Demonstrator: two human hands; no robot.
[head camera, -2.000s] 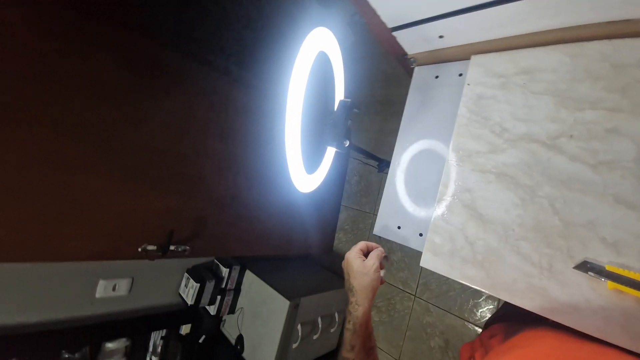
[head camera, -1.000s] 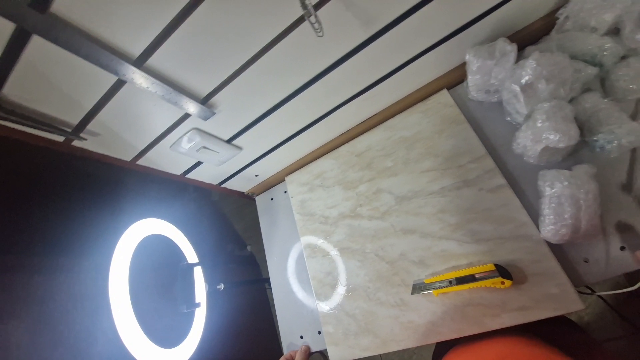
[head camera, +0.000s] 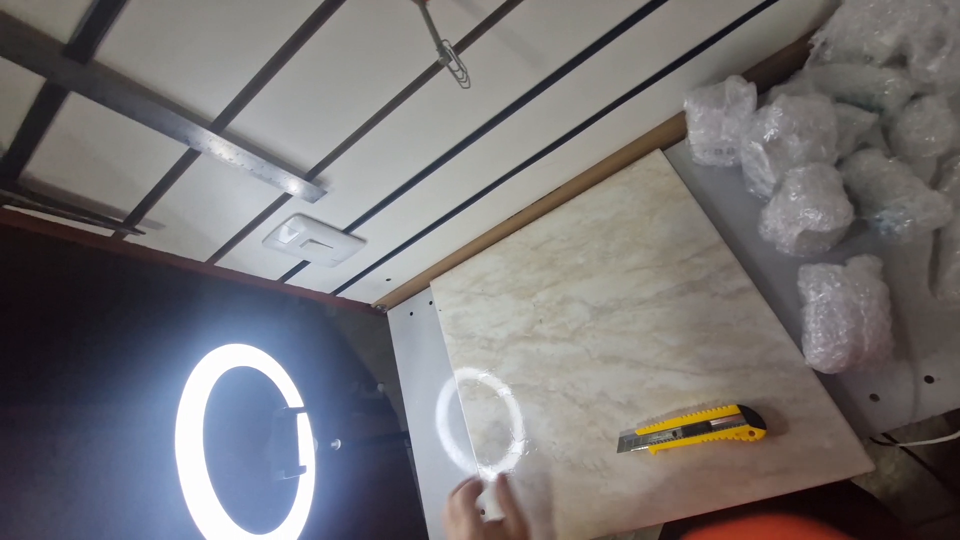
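My left hand (head camera: 486, 510) is at the bottom edge of the view, by the left edge of a marbled tile (head camera: 600, 322). Its fingers are bent, with a gap between thumb and fingers where a small pale patch shows; whether it holds something I cannot tell. A yellow utility knife (head camera: 694, 429) with its blade out lies on the right part of the tile, to the right of the hand. My right hand is out of view.
A lit ring light (head camera: 191, 442) stands left of the table (head camera: 412, 375). Bubble-wrapped bundles (head camera: 847, 315) lie at the right. Behind, a slatted wall panel (head camera: 420, 172) bears a metal ruler (head camera: 247, 159), a white switch plate (head camera: 313, 240) and a hook with paper clips (head camera: 454, 66).
The view has swung toward the wall and the bundles. My left hand, beyond the tile's edge two seconds ago, is now at the tile's left edge. The knife still lies on the tile.
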